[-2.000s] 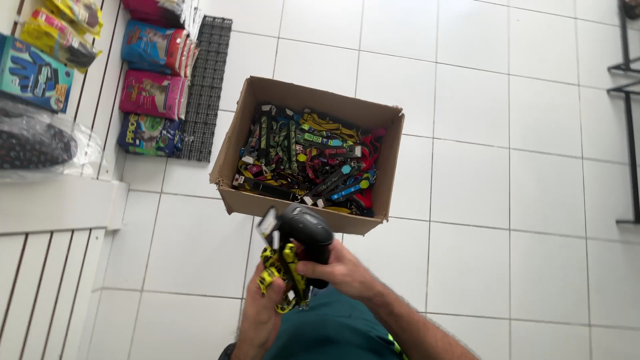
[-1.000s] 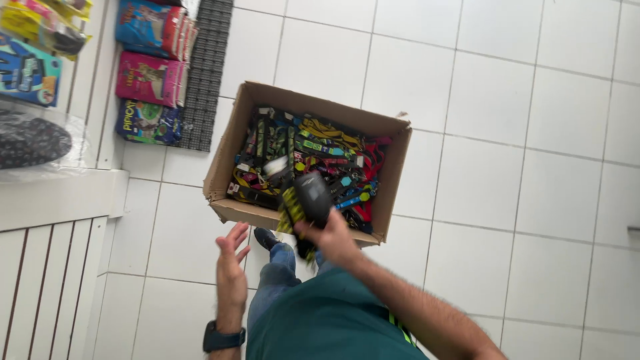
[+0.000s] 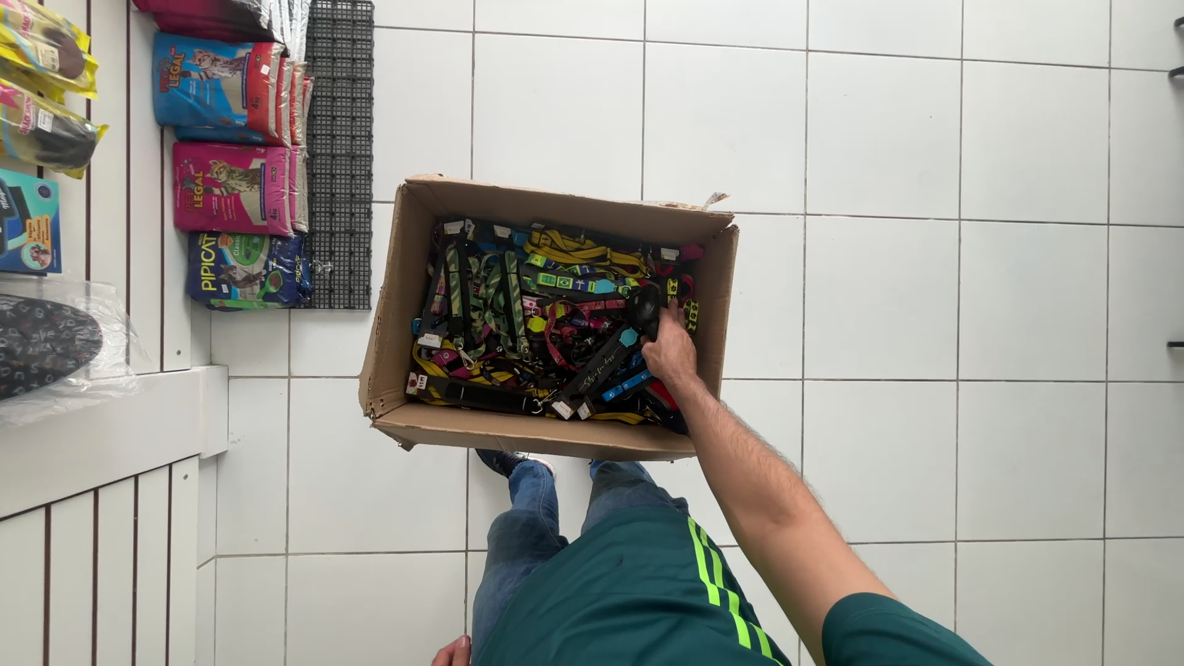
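Observation:
An open cardboard box full of nylon pet leashes and collars stands before my legs. Inside its right part, my right hand holds a black handheld barcode scanner. Beside the scanner, at my fingertips, lies a yellow and black patterned strap; whether my fingers grip it is unclear. Only the fingertips of my left hand show at the bottom edge, low beside my shirt, and what it does is hidden.
Stacked cat litter bags lie by a black plastic grid at the upper left. White slatted shelving runs down the left side, with packaged goods and a plastic-wrapped dark item on it. White tiles cover the floor.
Both hands were together at the yellow and black strap and scanner. My right hand has moved into the box with the scanner; my left hand has dropped to the bottom edge.

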